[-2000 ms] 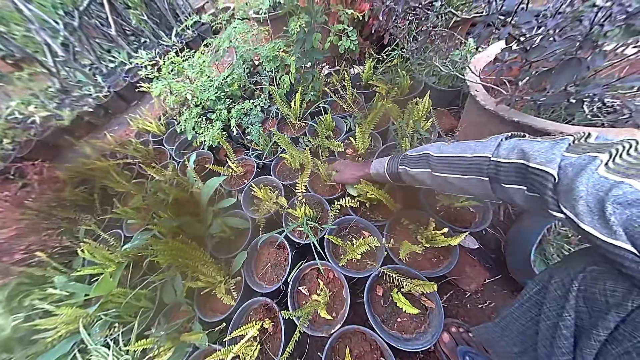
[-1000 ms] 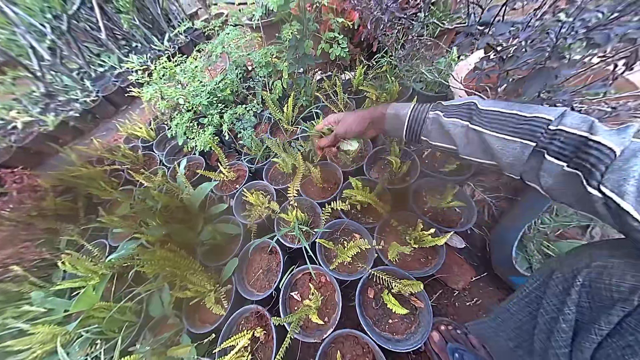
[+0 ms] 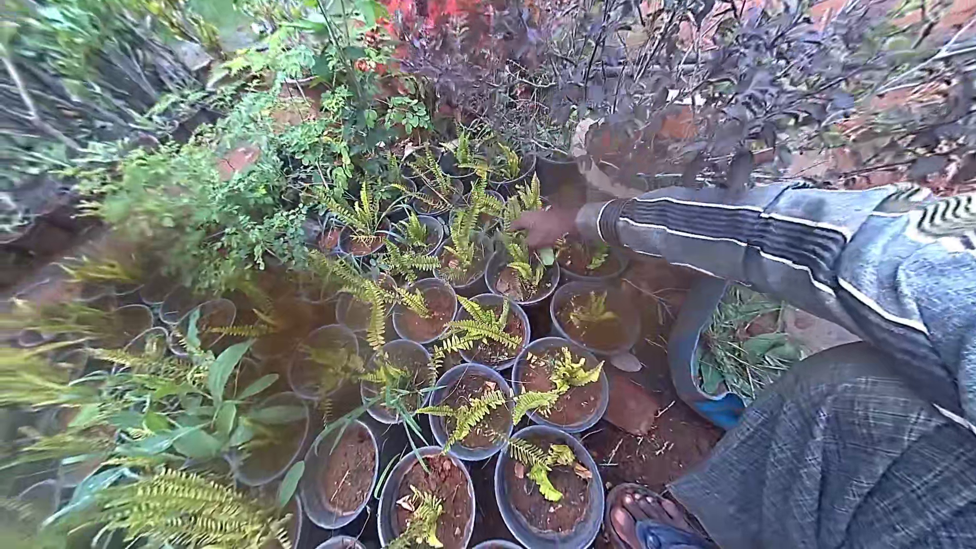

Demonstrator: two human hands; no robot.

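My right hand, in a grey sleeve with dark ribbed bands, reaches from the right into the rows of potted ferns. It is over a plastic pot of soil with a fern in it, beside a small green leaf. The fingers are blurred and partly hidden among fern fronds, so their grip does not show. Nearer to me stand several black plastic pots with soil and small ferns, one of them at the front. My left hand is out of view.
A blue-rimmed container with cut greenery stands at the right, near my knee. My sandalled foot is beside the front pots. Broad-leaved plants crowd the left, and a dark purple shrub grows behind my arm. A flat brown piece lies on the soil.
My right hand went from low among the pots to a raised place with a leaf near the fingers, and is now among the fronds farther back. The view has shifted.
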